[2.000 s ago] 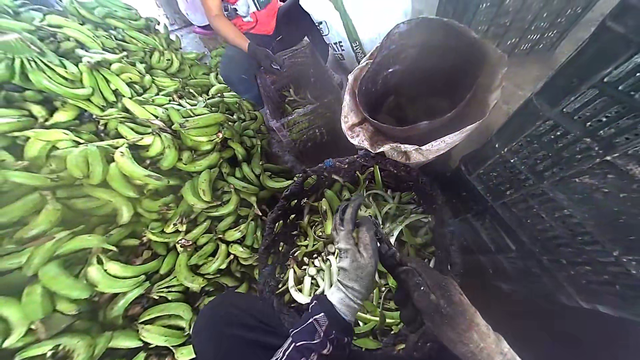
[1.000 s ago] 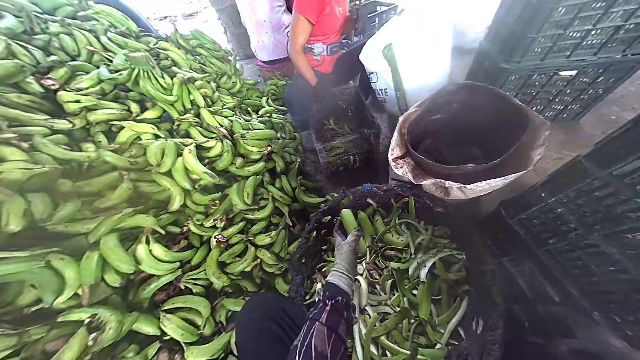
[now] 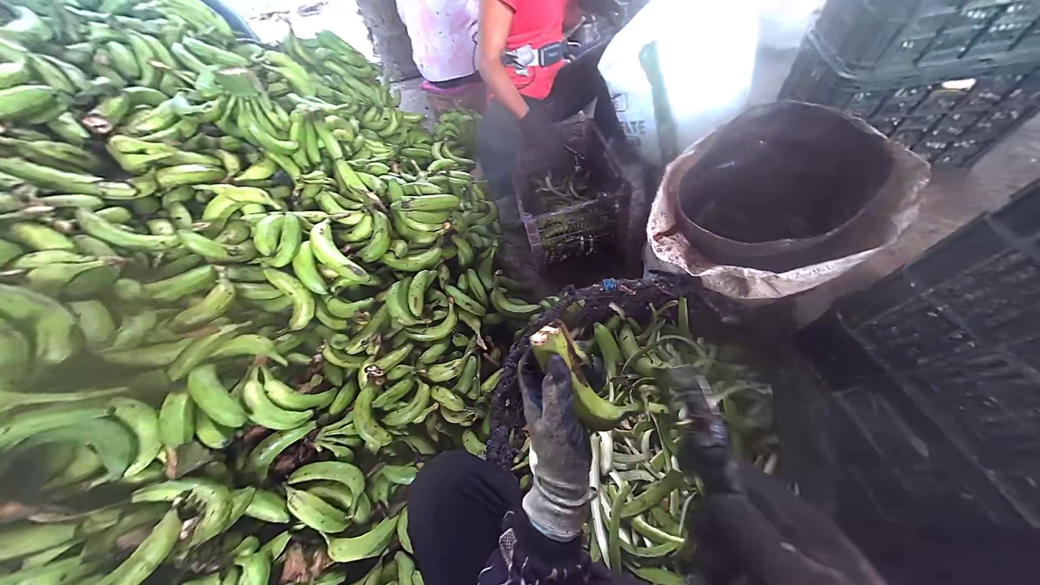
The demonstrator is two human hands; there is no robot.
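Observation:
My left hand, in a stained grey glove, grips a green plantain over a dark woven basket. The plantain's cut end points up and to the left. Green peel strips fill much of the basket. To the right of the plantain, my right hand, dark-gloved and blurred, is shut on a small tool, perhaps a knife; its blade is too blurred to make out.
A big pile of green plantains lies at the left. Beyond the basket stand a dark crate by a seated person and an open-topped sack-lined container. Black plastic crates line the right side, with a white sack behind.
My left hand now holds a plantain raised over the basket; two seconds ago it was low over the peels. My right hand, out of sight one second ago, is back in view.

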